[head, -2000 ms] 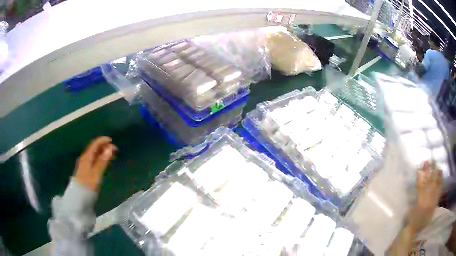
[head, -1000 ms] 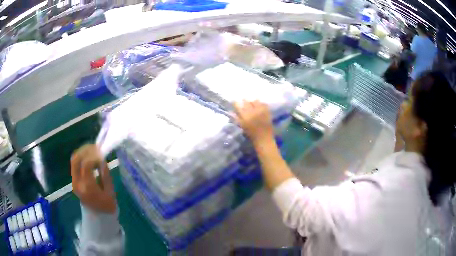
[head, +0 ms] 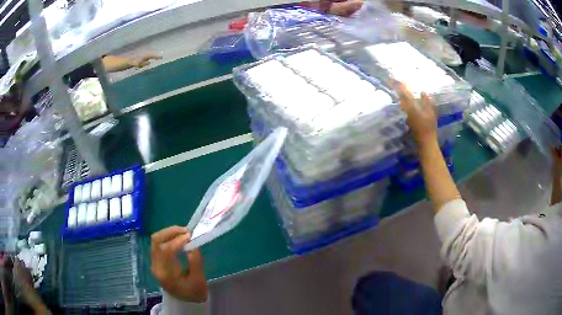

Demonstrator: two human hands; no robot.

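Observation:
My left hand [head: 179, 264], bare with a light cuff, is at the lower centre-left, thumb and fingers shut on the near end of a flat translucent labelled box [head: 231, 194]. The box is tilted; its white label has a red outline. I cannot tell if it is rigid or soft. Its far corner overlaps the near side of a tall tray stack [head: 336, 154] in view, contact unclear. The stack has clear and blue layers with white units on top. My right hand is not in view.
Another person's hand [head: 419, 114] rests on a second tray stack [head: 407, 64]; their body fills the lower right. A blue tray [head: 101, 200] of white units, a ribbed clear tray [head: 98, 271] and loose white parts [head: 34, 258] are left. More hands show at the far side.
The view has turned left. The box in my left hand now shows its label. The other person's hand has moved from the second stack's front edge to its top side. My right hand cannot be told in any frame.

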